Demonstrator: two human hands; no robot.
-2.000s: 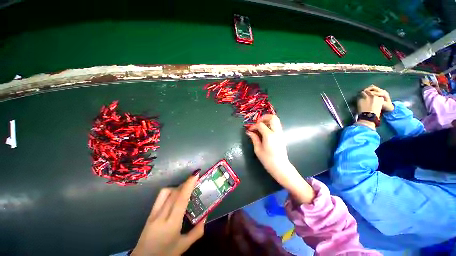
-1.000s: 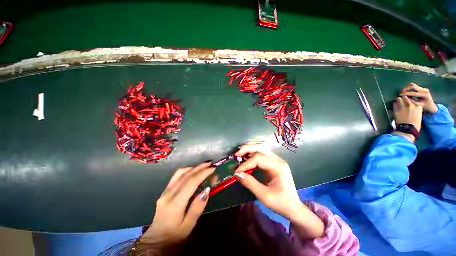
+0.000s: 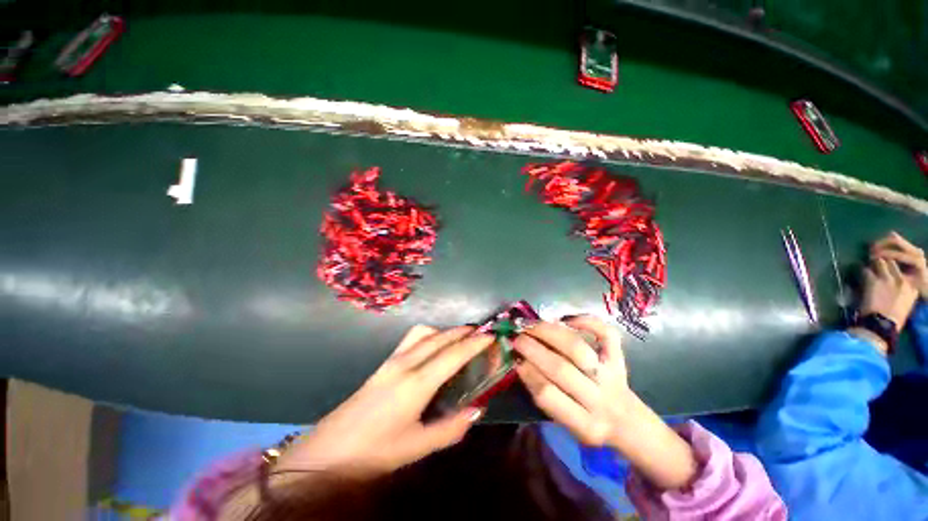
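The red-rimmed phone housing is tilted between my hands at the bench's front edge, partly covered by my fingers. Some green shows inside it. My left hand grips its left side. My right hand has its fingertips on the housing's upper right side; whether a small part is between them is hidden. The left pile of small red-and-black parts lies beyond my left hand. The right pile curves beyond my right hand.
The green conveyor belt carries several spaced housings beyond the worn whitish ledge. A white strip lies at left. Tweezers lie at right, near a coworker's hands and blue sleeve.
My right hand has left the right pile and come to the housing, which is now tilted between both hands. The view has shifted, so the piles appear further right.
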